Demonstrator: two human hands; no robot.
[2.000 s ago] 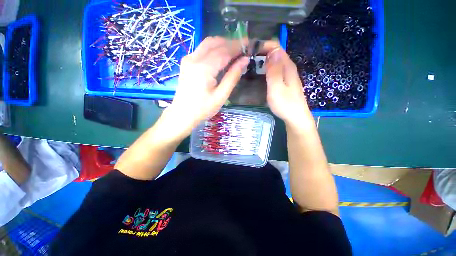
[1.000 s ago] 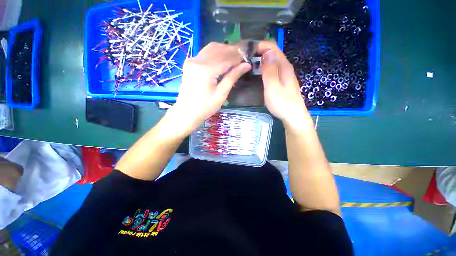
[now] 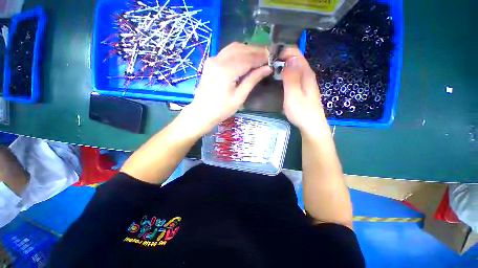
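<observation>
My left hand (image 3: pixel 229 78) and my right hand (image 3: pixel 301 86) meet at the press fixture (image 3: pixel 278 67), under the press head (image 3: pixel 306 14). The fingertips of both hands are pinched close together there. A small part between them is mostly hidden and blurred, so I cannot tell exactly what it is or which hand grips it. The whitish fixture block shows between the hands. The clear plastic box (image 3: pixel 207 156) lies just below, nearest my body, with rows of red-and-white wired parts (image 3: pixel 246 138).
The left blue bin (image 3: pixel 99 86) holds jumbled wired parts; the right blue bin (image 3: pixel 394 94) holds dark and shiny rings. A black phone (image 3: pixel 116 113) lies below the left bin. A smaller blue bin (image 3: pixel 36 57) stands far left. Another person's arm (image 3: pixel 11 170) shows at lower left.
Both hands stay together at the fixture with only small finger shifts. The camera view has shifted and tilted slightly.
</observation>
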